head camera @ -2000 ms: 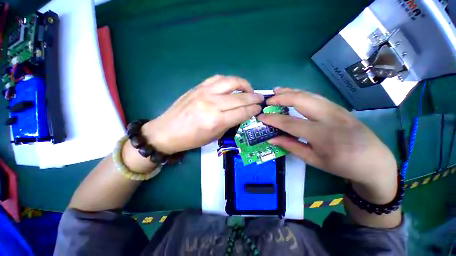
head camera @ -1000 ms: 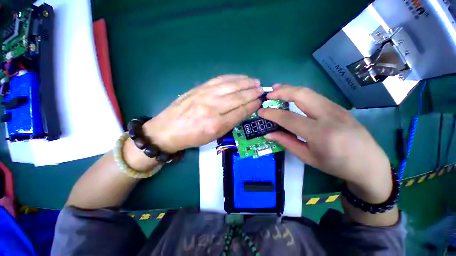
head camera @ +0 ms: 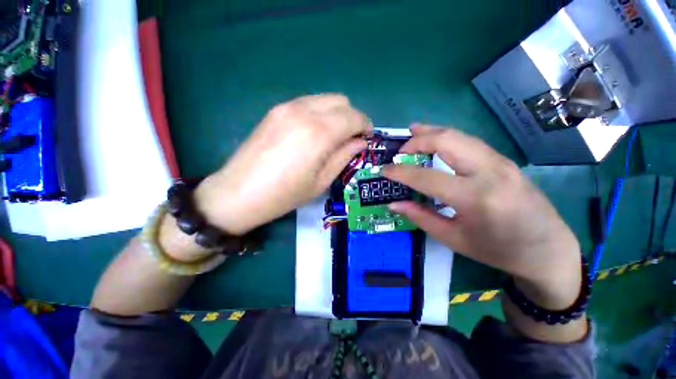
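The green circuit board (head camera: 370,216) with its dark digit display (head camera: 379,190) lies above the blue battery pack (head camera: 379,255) in the black housing (head camera: 339,285). Red and black lead wires (head camera: 357,169) show at the board's upper left. My left hand (head camera: 293,155) is at the housing's top left corner, fingertips bent down by the wires; whether it pinches one is hidden. My right hand (head camera: 482,196) holds the board's right side, fingers spread over it, one finger at the housing's top right. Thin multicoloured wires (head camera: 335,220) show at the board's left.
A white sheet (head camera: 313,274) lies under the unit. At left, another unit with a blue pack (head camera: 33,152) lies on white sheets (head camera: 111,141) beside a red sheet (head camera: 158,96). The pale grey screw feeder (head camera: 556,144) stands at upper right, with a blue cord (head camera: 614,215) below it.
My left hand has drawn back left and its fingers have curled, uncovering the wires and the housing's top. The board now lies straighter. My right hand remains on the board's right side.
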